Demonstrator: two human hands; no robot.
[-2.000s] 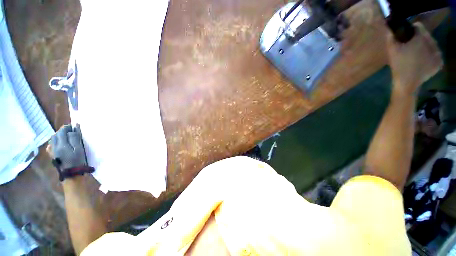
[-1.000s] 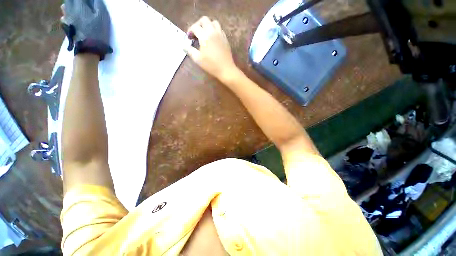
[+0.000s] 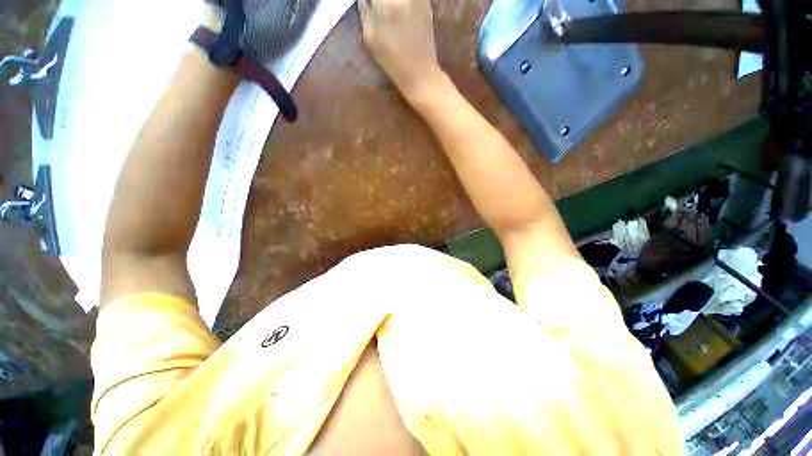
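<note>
A white-topped cut bundle (image 3: 223,200) lies on the table at the left, a line of marks along its right edge. Two silver clamps, an upper (image 3: 40,67) and a lower (image 3: 36,207), grip its left edge. My left hand (image 3: 274,25), in a grey mesh glove with a dark strap, lies on the bundle at the top; its fingers are cut off by the frame. My bare right hand (image 3: 399,36) is at the bundle's right edge, its fingertips cut off too, so its grip is hidden.
The cutting machine's grey base plate (image 3: 570,98) rests on the brown table (image 3: 356,178) right of my right hand. Its dark body (image 3: 788,98) stands at the right edge. Scraps and a yellow box (image 3: 703,347) lie below the green edge (image 3: 614,187).
My right hand has left the machine's handle and come to the bundle's edge. My left hand has moved up and right over the bundle. The bundle now lies farther left in view.
</note>
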